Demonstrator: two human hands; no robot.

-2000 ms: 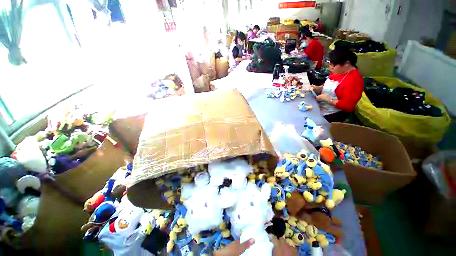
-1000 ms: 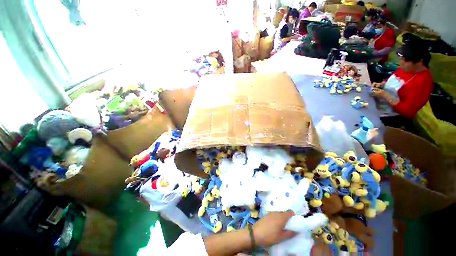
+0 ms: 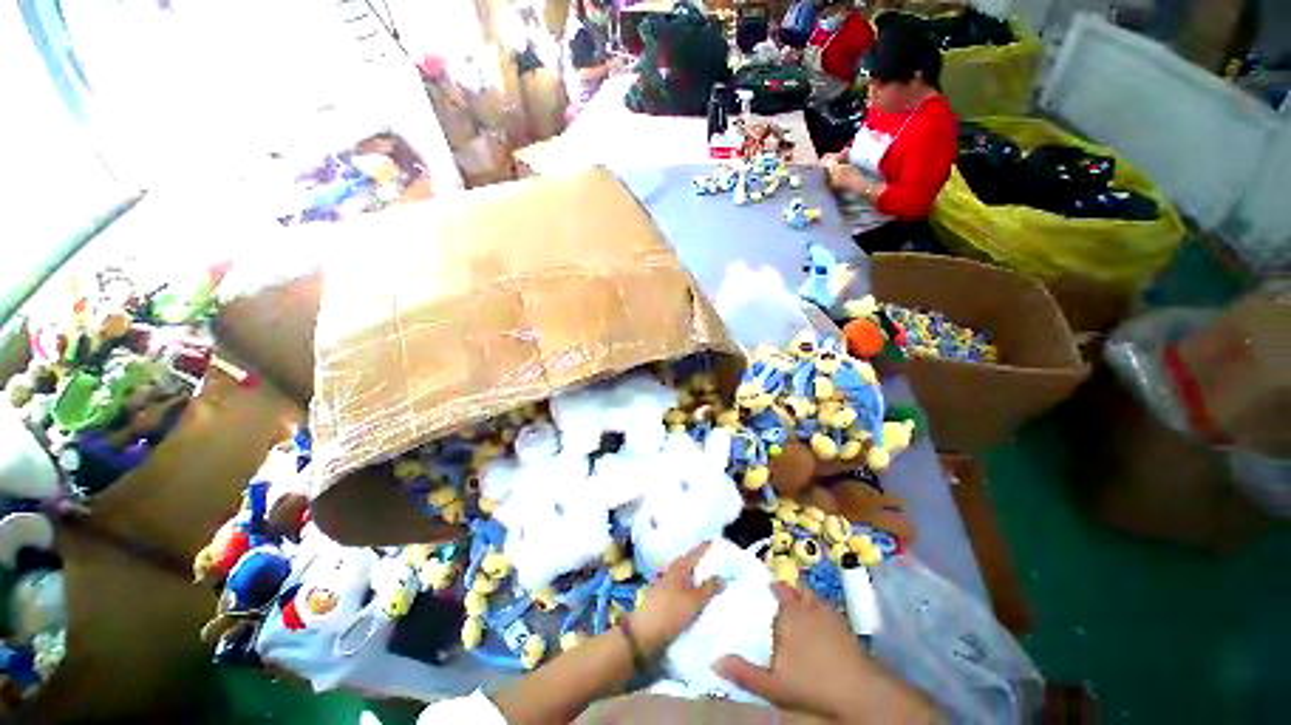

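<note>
A fluffy white plush toy point(image 3: 725, 623) is between my two hands at the near edge of the table. My left hand point(image 3: 671, 601) holds its left side. My right hand point(image 3: 804, 654) holds its right side, with the fingers on the lower part. Its face is not clear. More white plush toys point(image 3: 545, 507) lie in a pile just beyond, at the mouth of a tipped cardboard carton point(image 3: 496, 283). Small blue-and-yellow plush toys point(image 3: 493, 584) lie under and around the pile.
Large-eyed blue-and-yellow toys point(image 3: 814, 397) are clumped right of the pile. A clear plastic bag point(image 3: 956, 637) lies at the right table edge. Red, blue and white toys point(image 3: 319, 581) lie at left. An open carton point(image 3: 977, 383) stands at right. A person in red point(image 3: 913, 156) sits beyond it.
The view has swung back to the right and down. My left hand has moved from reaching across the toy to its left side, and my right hand now shows clearly on it.
</note>
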